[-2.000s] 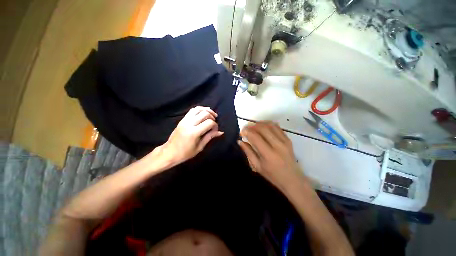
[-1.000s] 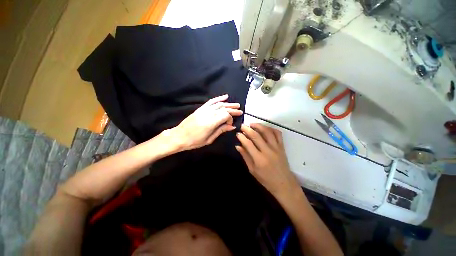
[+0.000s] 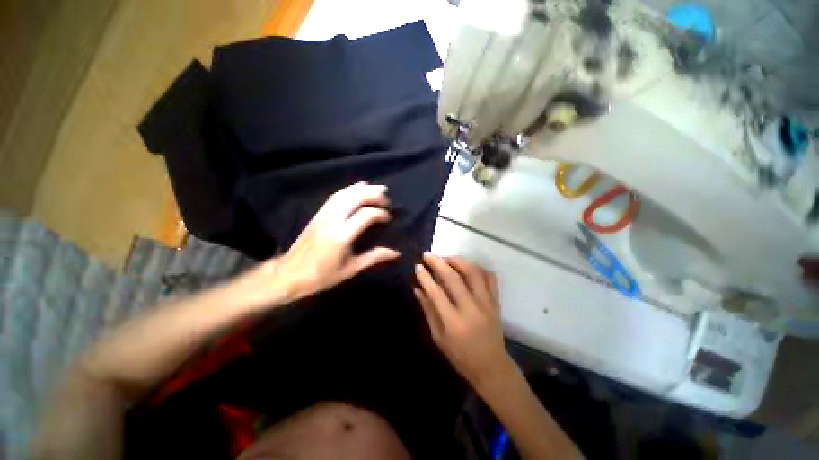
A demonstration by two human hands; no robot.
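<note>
The black cloth (image 3: 323, 99) lies over the table left of the needle and down over my lap. Its right edge runs to the presser foot (image 3: 462, 160). A small white tag (image 3: 435, 79) shows at its upper right edge. My left hand (image 3: 337, 238) rests on the cloth, thumb and fingers apart. My right hand (image 3: 460, 314) lies at the cloth's right edge below the foot, fingertips on the edge, fingers nearly together. Whether either hand pinches the cloth is hard to tell. The needle is too blurred to make out.
The white machine head (image 3: 629, 135) stands at the right. Blue-handled snips (image 3: 612, 269) lie on the bed beside a yellow loop (image 3: 575, 182) and a red loop (image 3: 611, 209). Brown cardboard (image 3: 99, 135) is at the left, above a grey quilted covering (image 3: 54, 296).
My left hand has moved left, away from the cloth edge, and its thumb and fingers have spread. My right hand has slid down along the edge. The machine appears slightly lower in view.
</note>
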